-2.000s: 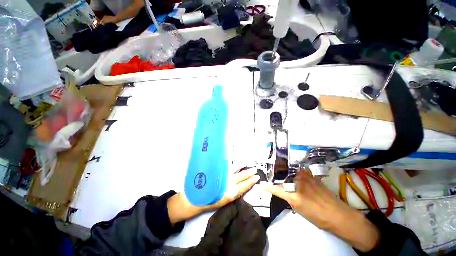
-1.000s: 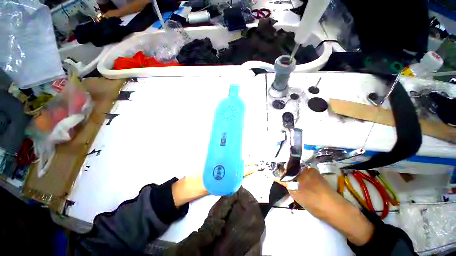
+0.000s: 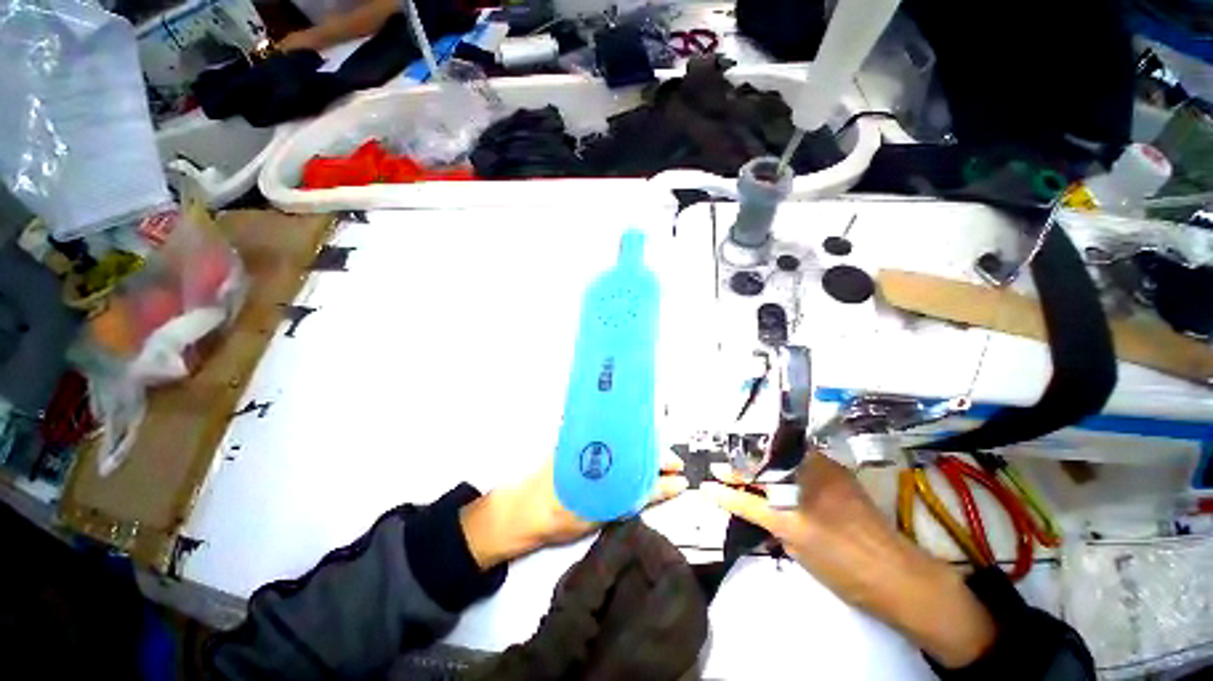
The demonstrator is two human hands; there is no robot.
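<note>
A small black strip (image 3: pixel 697 466) lies between my fingertips beside the presser foot and needle area. Its darker length hangs over the table's front edge below my right hand. My left hand (image 3: pixel 526 516) reaches in from the left, its middle hidden under the light blue plastic piece (image 3: pixel 615 386); its fingertips are at the strip's left side. My right hand (image 3: pixel 835 526) is at the strip's right side, thumb and fingers closed on it; some fingers are hidden behind the machine head. A dark brown garment piece (image 3: pixel 619 605) is bunched below my left hand.
Fabric shears (image 3: pixel 938 512) and second scissors with red handles (image 3: pixel 991 506) lie right of my right hand. A hanging black band (image 3: pixel 1084 333) curves over the machine. Behind are a scrap tray (image 3: pixel 439 197) and thread cone (image 3: pixel 1140 170). Cardboard (image 3: pixel 146 466) is left. Another person's arm (image 3: pixel 349 24) shows at top.
The view has shifted, so the table and machine sit further right. Both hands stay by the needle; my left fingertips have moved slightly, and more of the small black strip shows between them than a second ago.
</note>
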